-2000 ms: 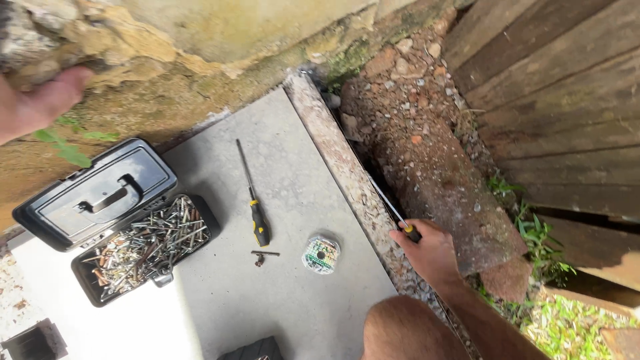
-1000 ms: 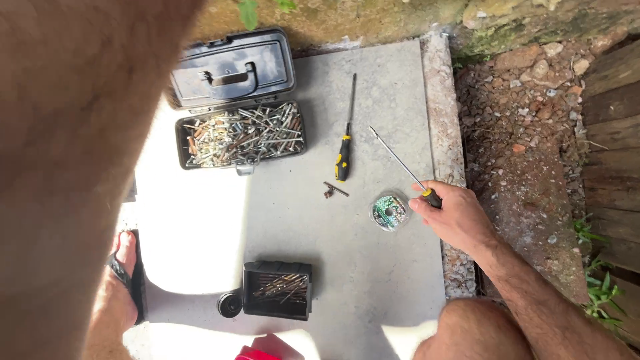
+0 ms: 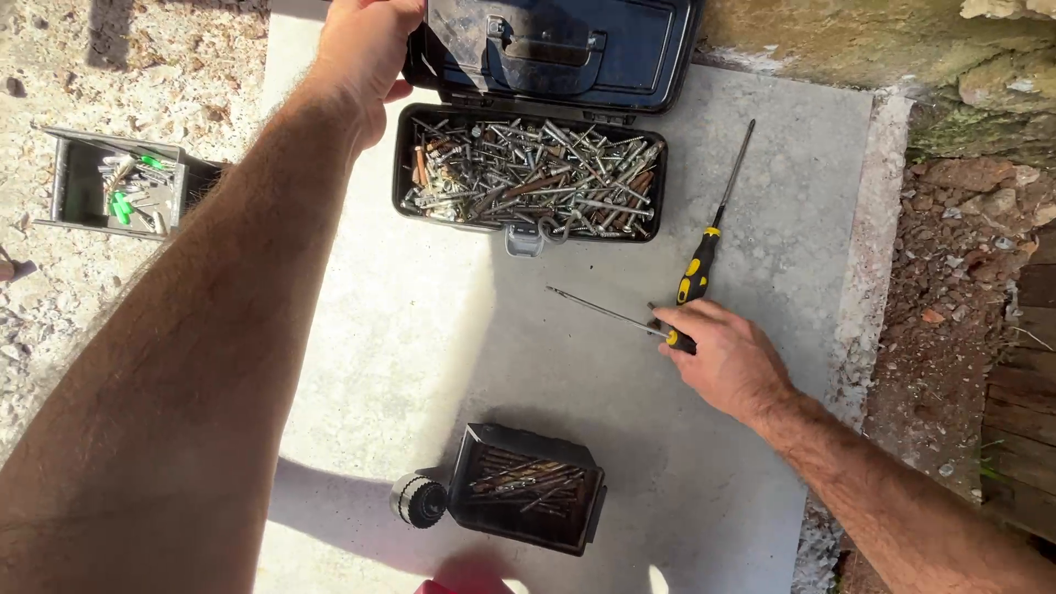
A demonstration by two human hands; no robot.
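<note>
My right hand (image 3: 726, 355) holds a screwdriver (image 3: 610, 315) by its black and yellow handle, the thin shaft pointing left above the grey slab. Another black and yellow screwdriver (image 3: 700, 262) lies just beyond it, tip away from me. A small dark metal part (image 3: 654, 320) shows at my fingertips; the round clear container is not visible. My left hand (image 3: 367, 62) is at the left edge of the raised lid (image 3: 643, 58) of a black plastic toolbox (image 3: 402, 157), its fingers partly hidden. The box holds a heap of screws, nails and bolts (image 3: 536, 177).
A black bin (image 3: 596, 495) of drill bits stands at the near side, beside a round knurled part (image 3: 419, 501). At the left, another black bin (image 3: 62, 177) holds green and pale plugs. A rough wall (image 3: 825, 41) and rubble strip (image 3: 932, 330) border the slab (image 3: 396, 346).
My right hand has moved left over the slab with the screwdriver, to where the round container lay. My left hand has come to the toolbox lid. The view has shifted.
</note>
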